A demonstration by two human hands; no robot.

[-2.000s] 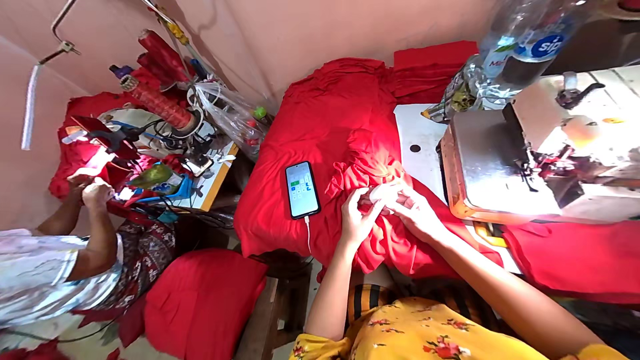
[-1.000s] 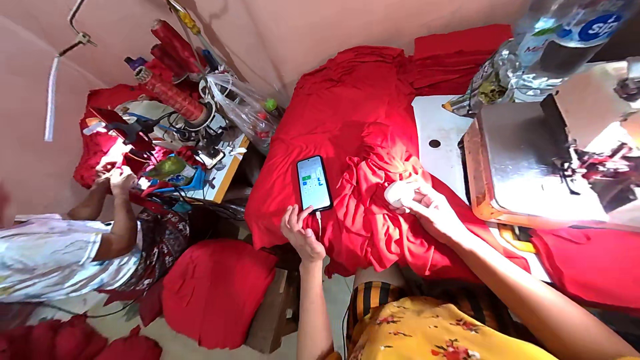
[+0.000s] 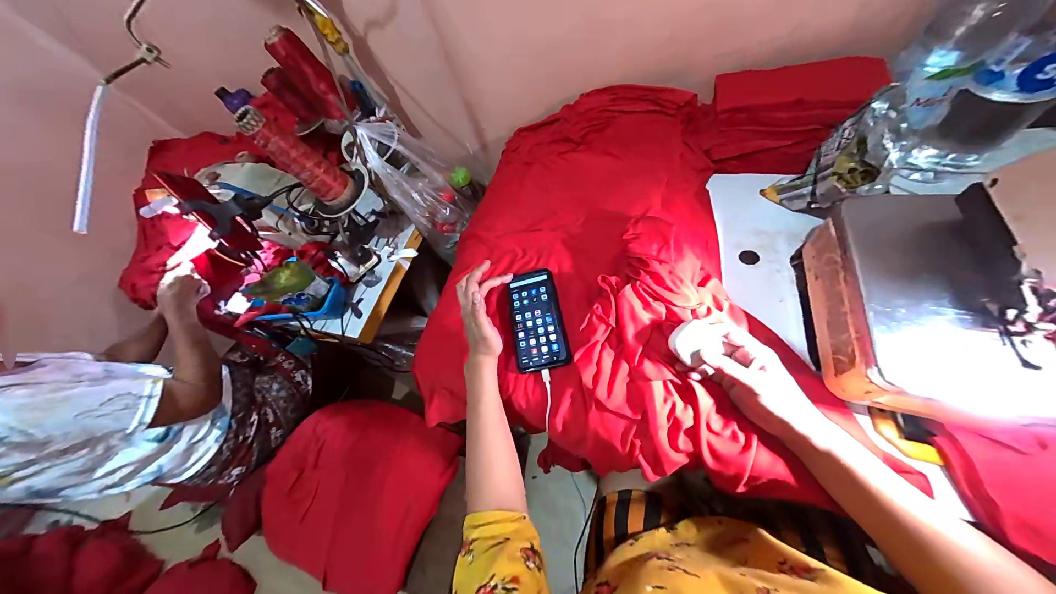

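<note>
A smartphone with rows of app icons on its lit screen lies on red fabric, a white cable plugged into its lower end. My left hand is at the phone's left edge, fingers apart, fingertips by its top left corner; it holds nothing. My right hand grips a small white rounded object over the bunched red cloth; what it is exactly, I cannot tell.
At right stand a sewing machine and a large plastic bottle. Folded red cloth lies at the back. On the left a co-worker's hands are at another machine, near red thread cones.
My left hand, by my right hand two seconds ago, has moved left and up along the phone's side. The phone's screen shows something different. My right hand keeps the white object.
</note>
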